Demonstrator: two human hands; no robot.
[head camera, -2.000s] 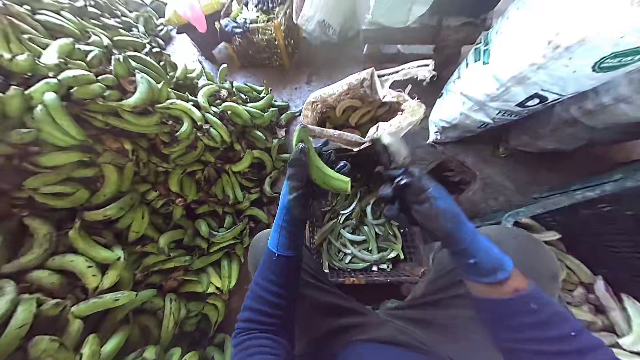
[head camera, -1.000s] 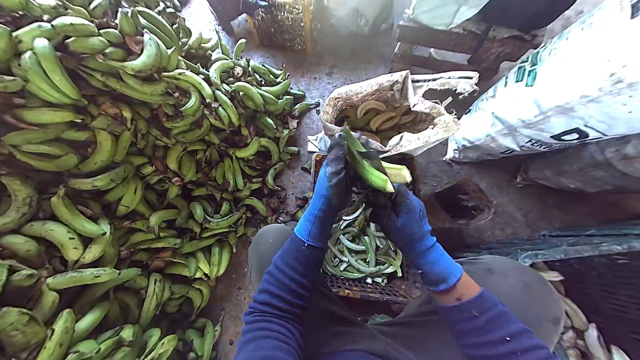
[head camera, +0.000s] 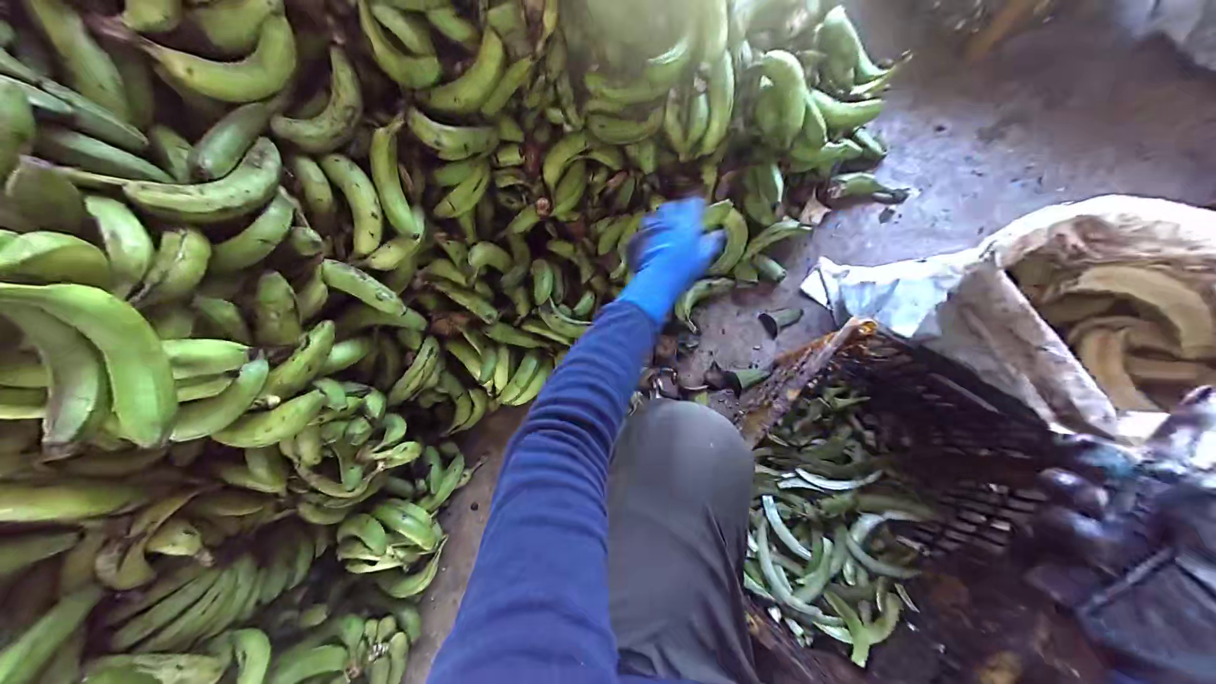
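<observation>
My left hand (head camera: 674, 249), in a blue glove, reaches to the right edge of a large heap of green plantains (head camera: 361, 199). It is beside a small cluster of plantains (head camera: 731, 237); blur hides whether the fingers grip one. My right hand (head camera: 1092, 503), in a dark glove, is at the right edge by the open sack, blurred and dim, so its fingers and anything in them cannot be made out. Below the sack, a dark plastic crate (head camera: 969, 427) holds green plantain peels (head camera: 826, 560).
A white woven sack (head camera: 969, 323) with peeled plantains (head camera: 1140, 313) in it stands at the right. My knee (head camera: 679, 465) is between the heap and the crate. Grey concrete floor (head camera: 988, 142) shows at the upper right, and loose peel scraps lie near the crate.
My left hand has left the plantain held between both hands over the crate and moved left to the heap. The view has swung left.
</observation>
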